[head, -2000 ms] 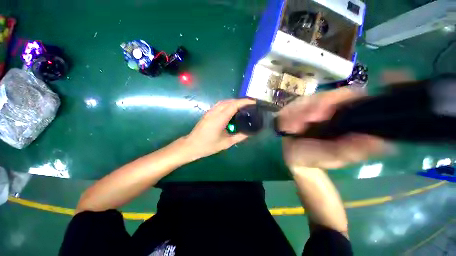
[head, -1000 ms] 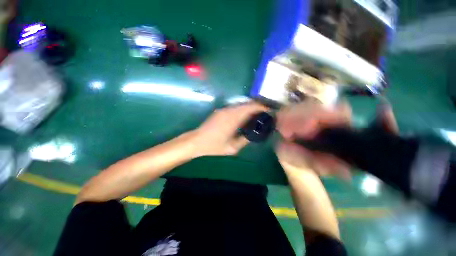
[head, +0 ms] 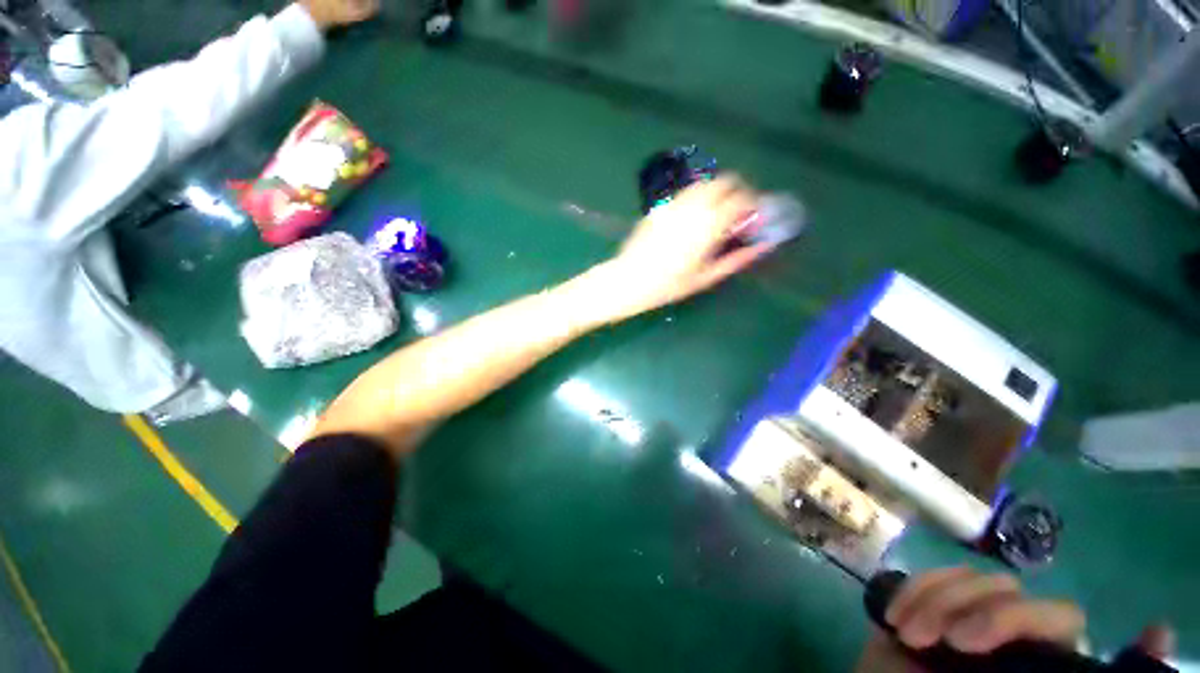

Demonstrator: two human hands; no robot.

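My left hand (head: pixel 691 250) is stretched out over the green bench (head: pixel 526 473). Its fingertips are at a pale, blurred round thing (head: pixel 779 220) with a red glow; whether they grip it is not clear. A black light-up unit (head: pixel 669 178) with small coloured lights stands just beyond the fingers. My right hand (head: pixel 980 615), cut off by the bottom edge, is shut around the black electric screwdriver (head: pixel 888 598). Its thin bit points up-left to the front plate (head: pixel 816 500) of the white and blue screw feeder (head: pixel 908 467); contact is unclear.
At left lie a silvery bundle (head: pixel 319 300), a purple-glowing unit (head: pixel 411 254) and a red-yellow packet (head: pixel 309 171). A person's pale sleeve (head: pixel 198 105) reaches in from the left. A dark round unit (head: pixel 1024 530) is beside the feeder. More units (head: pixel 849 79) stand at the far side.
The view has swung left. My left hand has left the spot beside the screwdriver and reached forward; the black unit it held is no longer seen in it. My right hand still holds the screwdriver.
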